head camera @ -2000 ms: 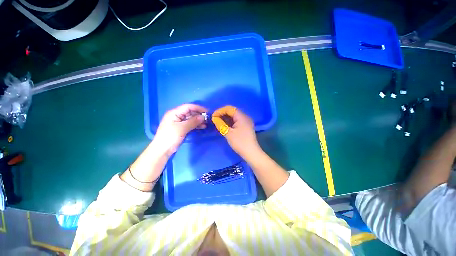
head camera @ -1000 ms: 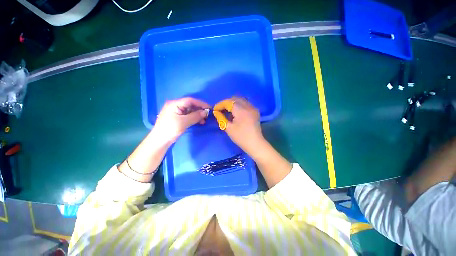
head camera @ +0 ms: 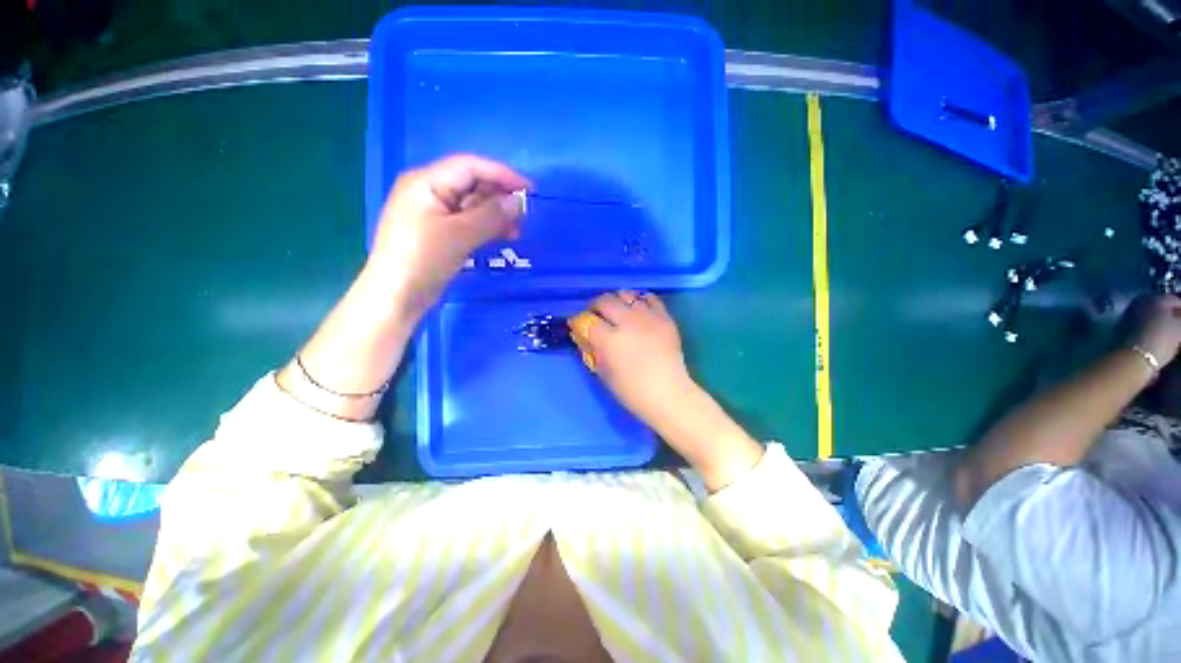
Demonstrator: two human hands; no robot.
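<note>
My left hand is over the large blue parts tray and pinches a small white connector housing. One thin dark wire sticks out of it to the right. My right hand, with orange finger cots, is at the bunch of dark terminal wires in the small parts tray. Its fingertips touch the bunch; whether they grip a wire is hidden. Several loose white housings lie in the large tray near its front edge, below my left hand.
A yellow line crosses the green worktop at the right. Beyond it lie several black harnesses with white ends, a small blue tray holding one harness, and a harness pile. Another person's arm reaches in at the right.
My right hand has left the housing and moved down to the wires in the small tray. My left hand has lifted away with the housing, showing its wire. The loose housings have come into view.
</note>
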